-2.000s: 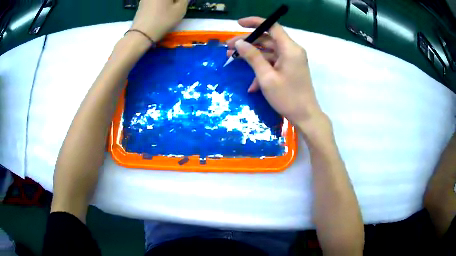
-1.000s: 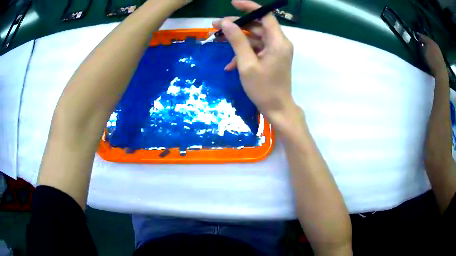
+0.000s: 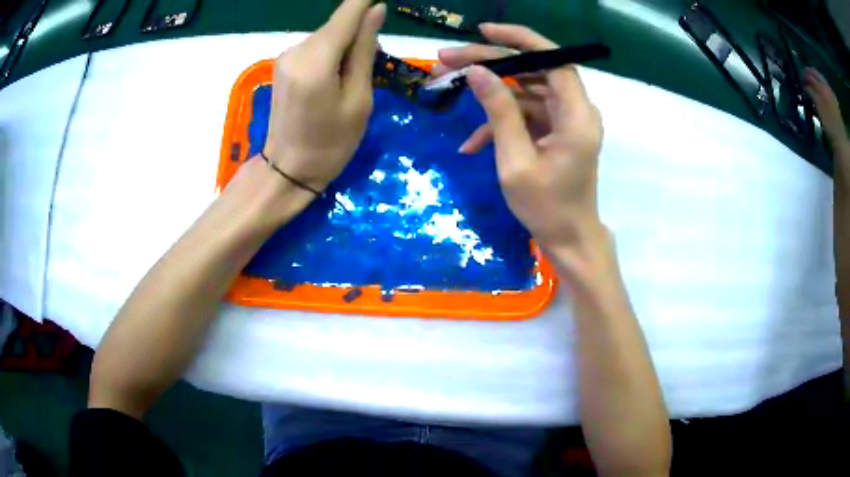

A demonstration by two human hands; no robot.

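Note:
My left hand (image 3: 322, 102) holds a dark phone frame with a speckled board end (image 3: 403, 74) over the tray's top edge; the rest of the frame is hidden behind the hand. My right hand (image 3: 541, 140) grips a black pen-like tool (image 3: 550, 61), its pale tip at the board end. Whether the tip touches is unclear. The orange tray (image 3: 317, 300) below is filled with small shiny blue pieces (image 3: 391, 252). A few dark pieces (image 3: 352, 295) lie on its rim.
White foam (image 3: 699, 233) lies under the tray. Several phone frames (image 3: 725, 51) lie on the green surface (image 3: 596, 56) beyond it. Another frame (image 3: 438, 16) lies just behind my hands. Another person's hand (image 3: 825, 102) is at the right edge, by the frames.
My left hand, earlier reaching past the top edge of the picture, is back over the tray with a phone frame. My right hand has moved right, and the tool lies flatter, its tip at the board.

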